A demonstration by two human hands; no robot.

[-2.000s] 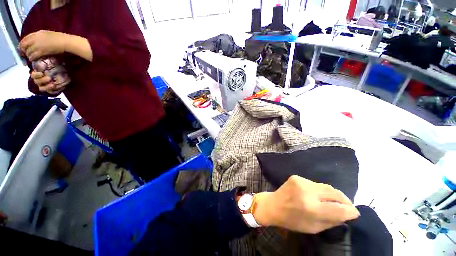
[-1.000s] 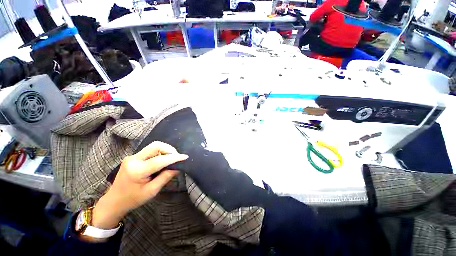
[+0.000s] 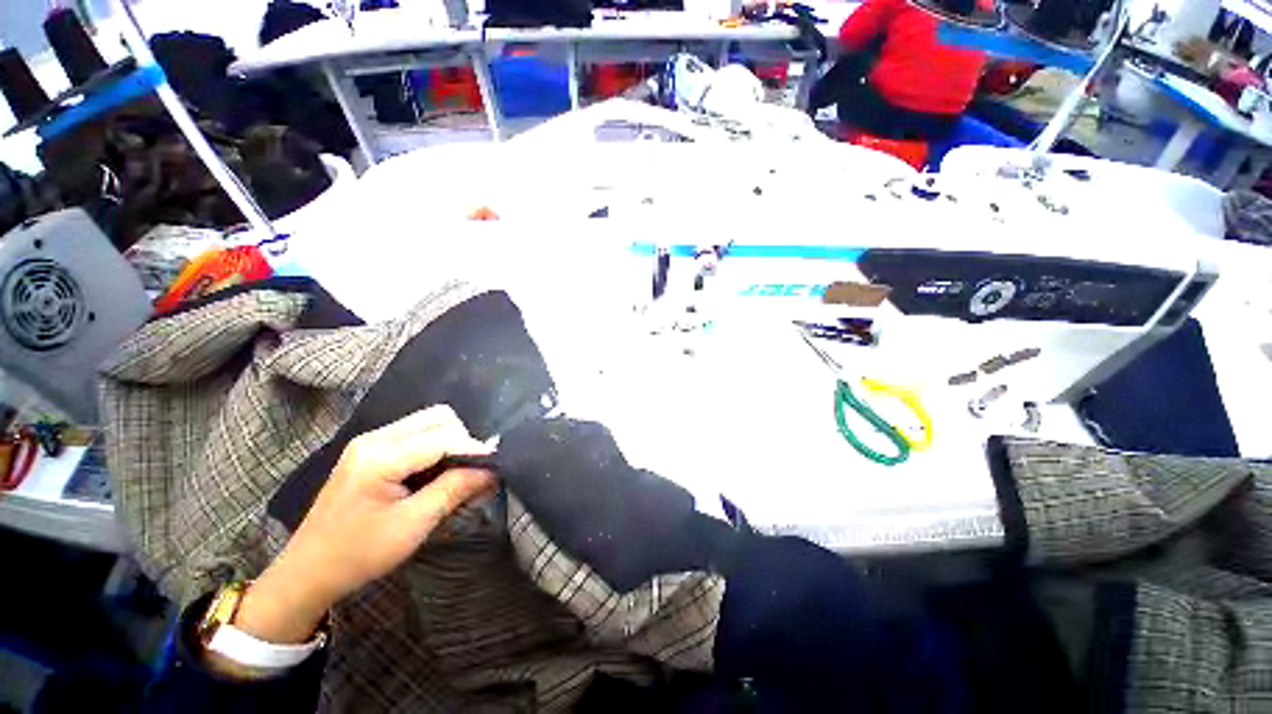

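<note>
The grey-beige checked garment (image 3: 265, 405) lies over the table's left front part and my lap. Its smooth black panel (image 3: 481, 366) faces up, and more black cloth (image 3: 593, 488) runs right from my fingers above a checked strip. My left hand (image 3: 384, 495), with a watch on the wrist, pinches the black panel's edge between thumb and fingers. A dark sleeve (image 3: 837, 614) reaches in from the lower right to the cloth. My right hand itself cannot be seen. The needle area (image 3: 681, 293) of the white sewing machine (image 3: 809, 209) is behind the garment, not touching it.
Snips with green and yellow handles (image 3: 879, 419) and a dark small tool (image 3: 841, 331) lie under the machine arm. More checked cloth (image 3: 1116, 502) hangs at the right. A grey motor housing (image 3: 53, 300) stands left. A person in red (image 3: 914, 63) sits behind.
The view has swung right from the person in dark red to the machine. My left fingers have closed on the black panel, and the cloth beside them is now folded up.
</note>
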